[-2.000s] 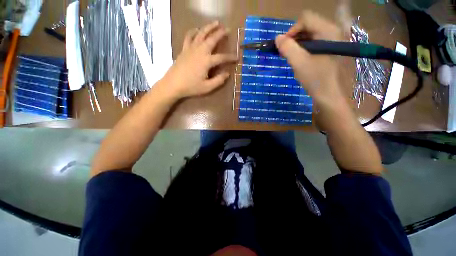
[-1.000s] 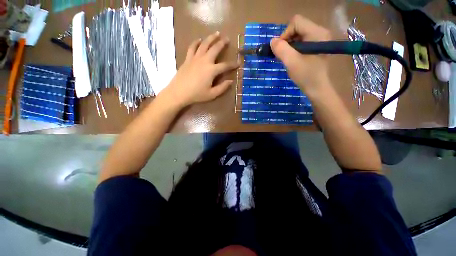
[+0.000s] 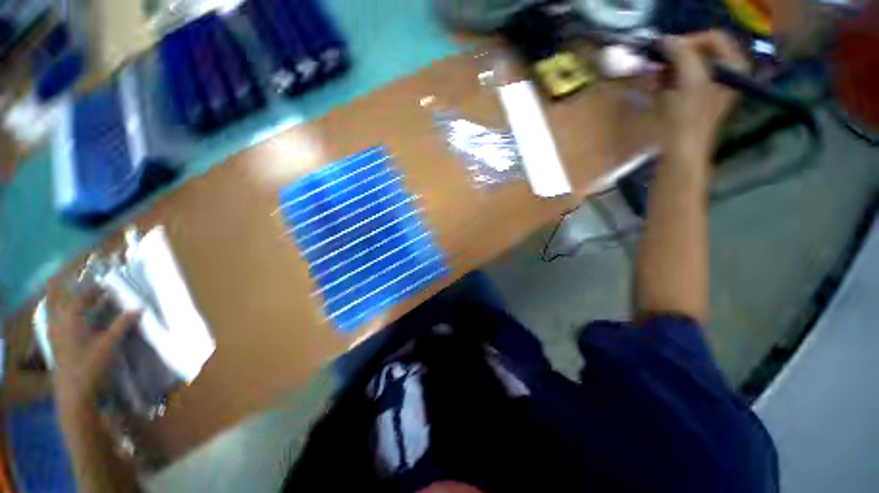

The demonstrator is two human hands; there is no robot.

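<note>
The blue solar cell (image 3: 364, 241) with pale parallel lines lies flat near the bench's front edge, with no hand on it. My right hand (image 3: 702, 67), blurred, is at the upper right, closed round the soldering iron (image 3: 757, 89), whose dark handle and cable show; its tip is too blurred to tell. My left hand (image 3: 82, 337) is at the far left over the long silver ribbon pile (image 3: 145, 371), fingers spread. Whether it holds a ribbon cannot be told.
White strips (image 3: 172, 298) lie on the ribbon pile. A short ribbon pile (image 3: 482, 149) and a white strip (image 3: 535, 140) lie right of the cell. A yellow sponge (image 3: 563, 73) is beyond them. Dark cell stacks (image 3: 207, 72) and a blue stack (image 3: 101, 144) stand on the green mat.
The view has turned and blurred. My right hand has moved off the cell to the upper right with the iron. My left hand has moved from beside the cell to the long ribbon pile.
</note>
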